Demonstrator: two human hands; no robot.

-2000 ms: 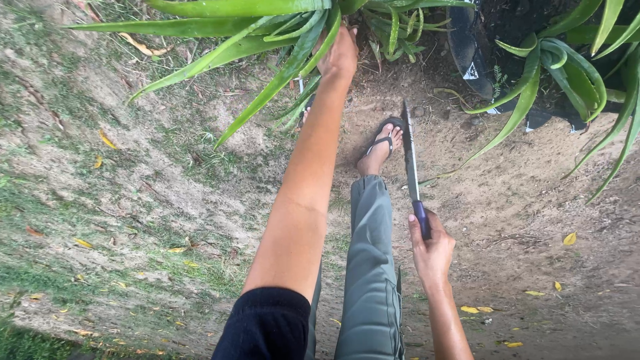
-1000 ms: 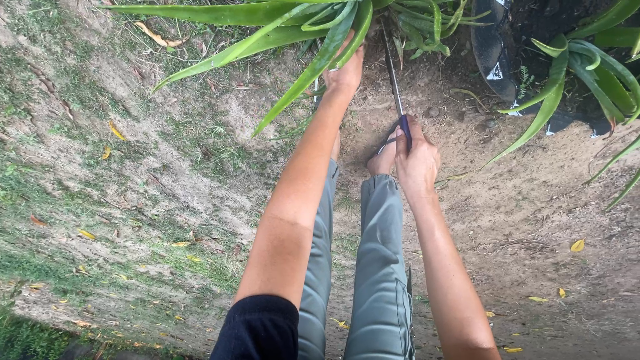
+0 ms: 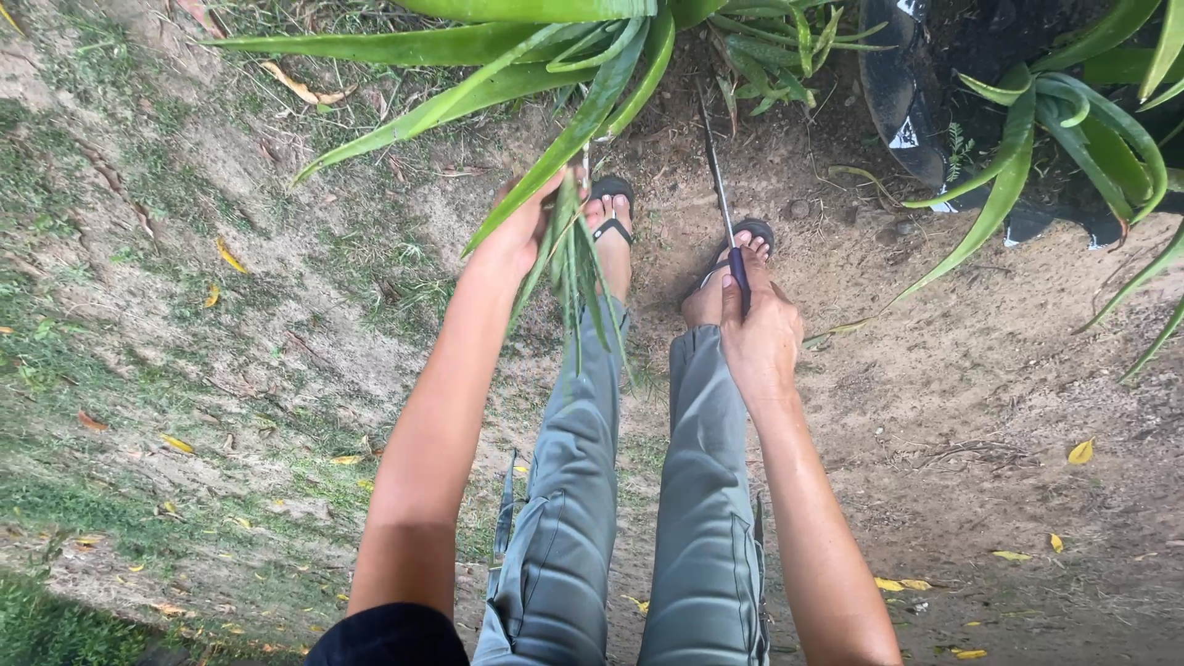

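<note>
My left hand [image 3: 529, 222], left of my sandalled feet, is closed on a small aloe plant [image 3: 572, 250] whose thin green leaves hang down toward my trouser leg. Part of that hand is behind a long leaf of the large aloe plant [image 3: 592, 102] above. My right hand [image 3: 760, 319] grips the dark purple handle of a long, narrow-bladed knife [image 3: 717, 171], over my right foot. The blade points up and slightly left, its tip close to the soil beneath the aloes. Smaller aloe shoots [image 3: 772, 51] grow to the right of the tip.
A black planter with a jagged rim and white marks [image 3: 902, 102] holds soil at the upper right, with another aloe [image 3: 1027, 111] growing there. My feet in dark flip-flops [image 3: 612, 208] stand on sandy ground with patchy grass [image 3: 398, 268] and fallen yellow leaves.
My left hand has come down from under the large aloe's leaves and now holds a small aloe plant. The knife, lower two seconds ago, moved up toward the plant base. Both feet now show.
</note>
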